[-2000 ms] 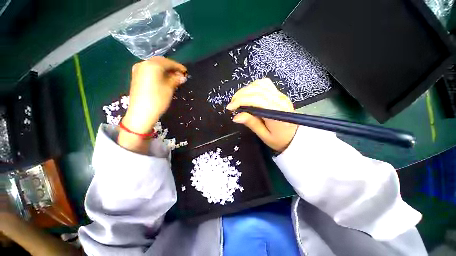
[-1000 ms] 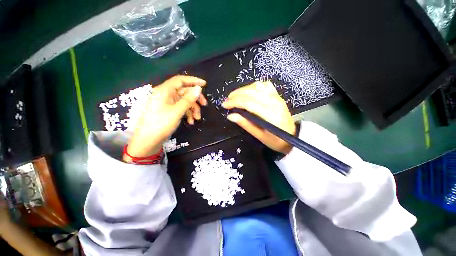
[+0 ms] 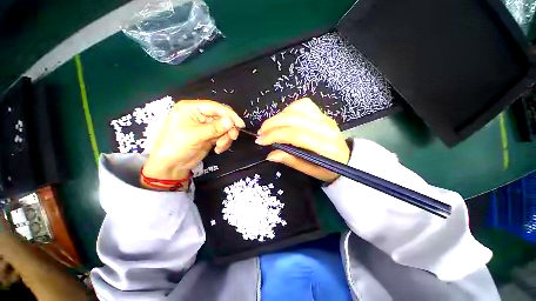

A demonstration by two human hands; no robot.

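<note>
My right hand (image 3: 308, 138) holds a long dark pen-like tool (image 3: 376, 181) whose thin tip reaches the fingertips of my left hand. My left hand (image 3: 191, 134) has thumb and index finger pinched together at that tip; whatever lies between them is too small to tell. Both hands are over the middle of the long black tray (image 3: 235, 88). White housings (image 3: 132, 132) lie at its left end, partly hidden by my left hand. Silvery metal pins (image 3: 347, 76) are heaped at its right end. A round heap of small white pieces (image 3: 253, 208) lies in the small black tray (image 3: 300, 220) nearest me.
A large black tray (image 3: 441, 64) lies tilted over the long tray's right end. A clear plastic bag (image 3: 173, 32) lies beyond. At left are another black tray (image 3: 44, 135), an orange-brown box (image 3: 59, 223) and another person's arm (image 3: 44, 270). A blue basket (image 3: 517, 206) is at right.
My left hand has come down from the tray's far side, and its fingers have closed at the tool's tip. The tool's back end has swung about in my right hand.
</note>
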